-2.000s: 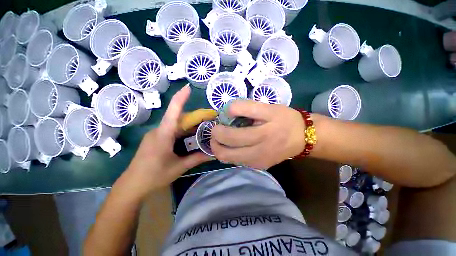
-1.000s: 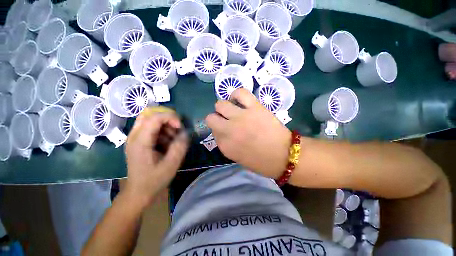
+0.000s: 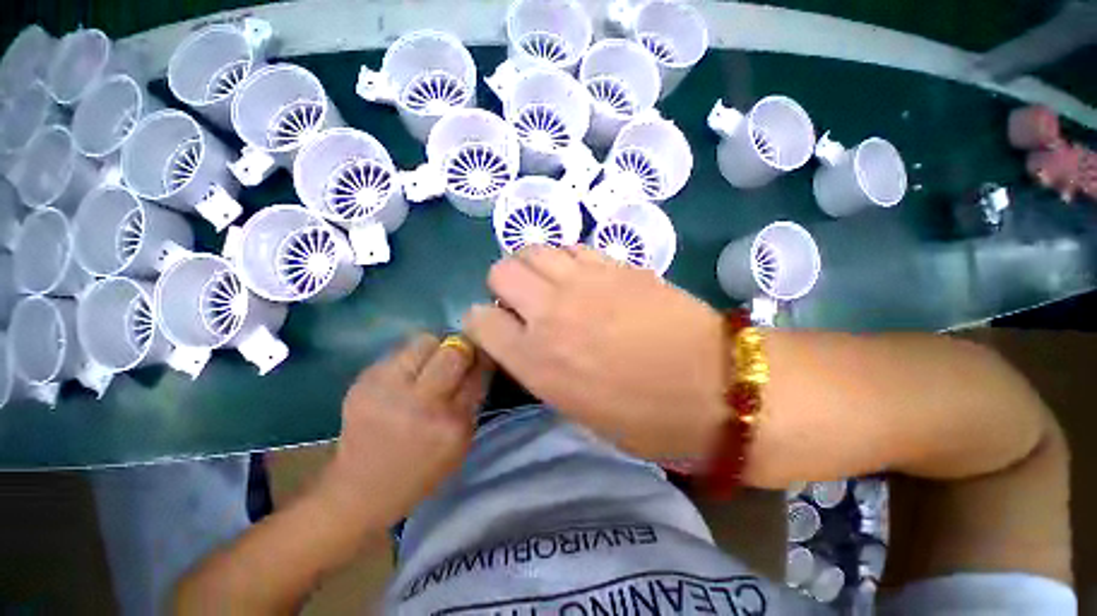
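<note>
My left hand (image 3: 415, 415) and my right hand (image 3: 602, 349) meet close together at the bench's front edge, fingertips nearly touching. A bit of yellow (image 3: 455, 344) shows at my left fingers. What the fingertips hold is hidden or too small to tell. White grille housings stand just beyond the hands, one (image 3: 538, 220) directly above my right hand and another (image 3: 301, 255) to the left, with open ends and radial slots showing. The right wrist wears a red and gold bead bracelet.
Many white housings crowd the green bench (image 3: 397, 301) at left and centre. Three stand apart at right, one (image 3: 770, 141) farther back. Pink pieces (image 3: 1059, 157) lie at far right, near a small shiny item (image 3: 991, 205). A carton of housings (image 3: 830, 542) is below right.
The hands have come together. The yellow piece now shows only a little. The housing beside my right hand is no longer visible. Pink pieces and a shiny item have come into view at right.
</note>
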